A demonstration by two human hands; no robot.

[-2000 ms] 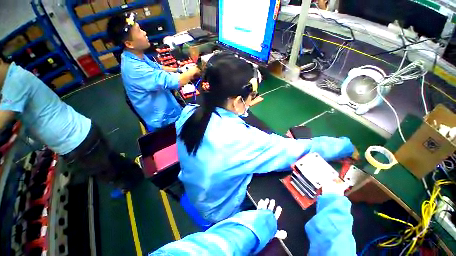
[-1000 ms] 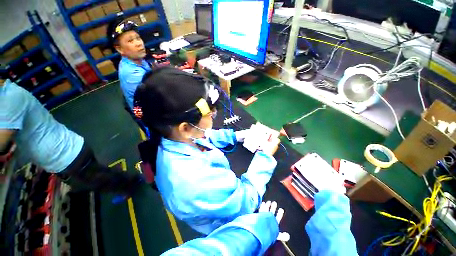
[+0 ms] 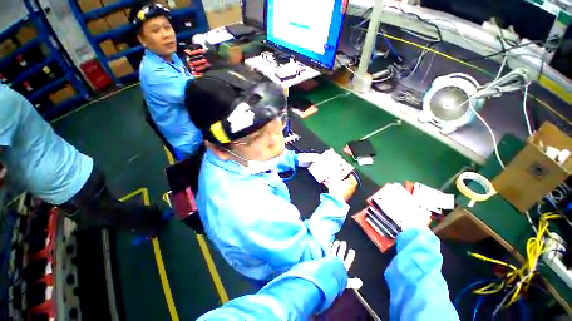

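Note:
A stack of flat units [image 3: 387, 204], white on top with dark slabs and red layers below, sits on the black mat. My right hand [image 3: 416, 217], in a white glove, is at the stack's right end; glare blends it with the white top, so its grip cannot be made out. My left hand [image 3: 344, 260], also white-gloved, is left of and nearer than the stack, empty with fingers spread. Another white-topped unit with red [image 3: 433, 197] lies just behind the stack. The person beside me holds a white unit [image 3: 331, 168] in both hands.
A seated person [image 3: 251, 207] in a blue smock is close on my left, another beyond. A tape roll [image 3: 475, 187], a cardboard box [image 3: 536, 172] and yellow cables [image 3: 530, 269] are at right. A fan [image 3: 450, 100] and a monitor [image 3: 305, 28] stand behind. Someone stands at far left.
The near person has drawn back their reaching arm, turned towards me and now holds a white unit. The farther person has also turned this way. My hands have barely moved.

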